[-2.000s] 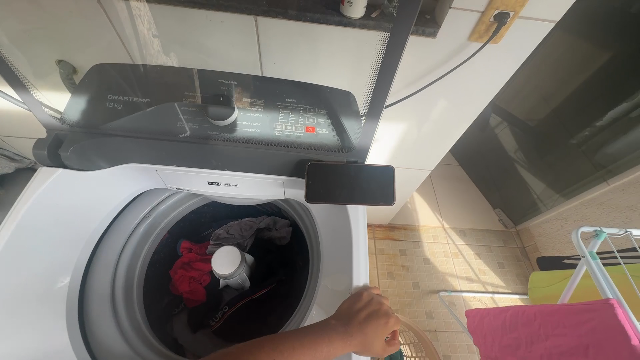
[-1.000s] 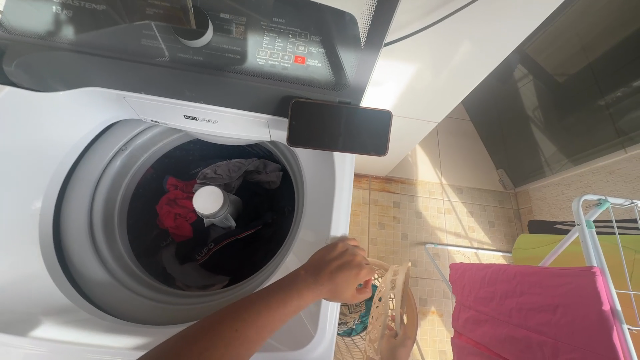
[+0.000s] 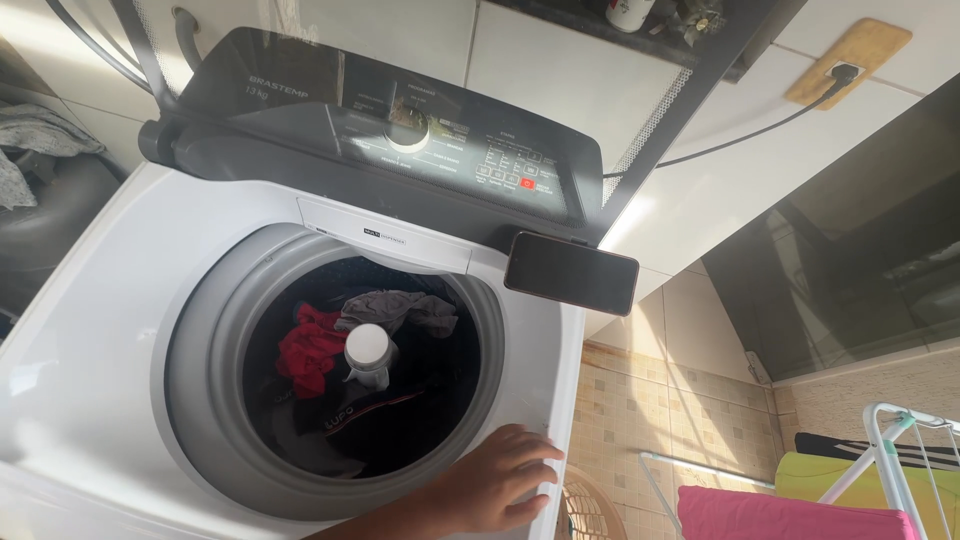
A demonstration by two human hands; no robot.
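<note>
My left hand [image 3: 510, 480] is over the right front corner of a white top-loading washing machine [image 3: 82, 352], palm down, fingers apart and pointing right. It holds nothing; whether it touches the top is hard to tell. Inside the open drum [image 3: 202, 375] lie a red cloth [image 3: 307, 352], a grey cloth [image 3: 405, 307] and dark clothes with a lettered waistband [image 3: 375, 412], around the white-capped agitator [image 3: 367, 346]. A plastic laundry basket [image 3: 592, 506] shows partly, low beside the machine's right side. My right hand is out of view.
A smartphone [image 3: 571, 273] sits at the machine's back right corner, below the control panel [image 3: 465, 150]. At right stands a white drying rack [image 3: 885, 457] with pink [image 3: 787, 514] and yellow-green [image 3: 810, 476] cloths. A power cord [image 3: 750, 135] runs to a wall outlet [image 3: 844, 73].
My left hand was at the basket's rim a second ago and is now back over the machine's corner, fingers spread. The view has swung, showing more of the control panel and less of the basket.
</note>
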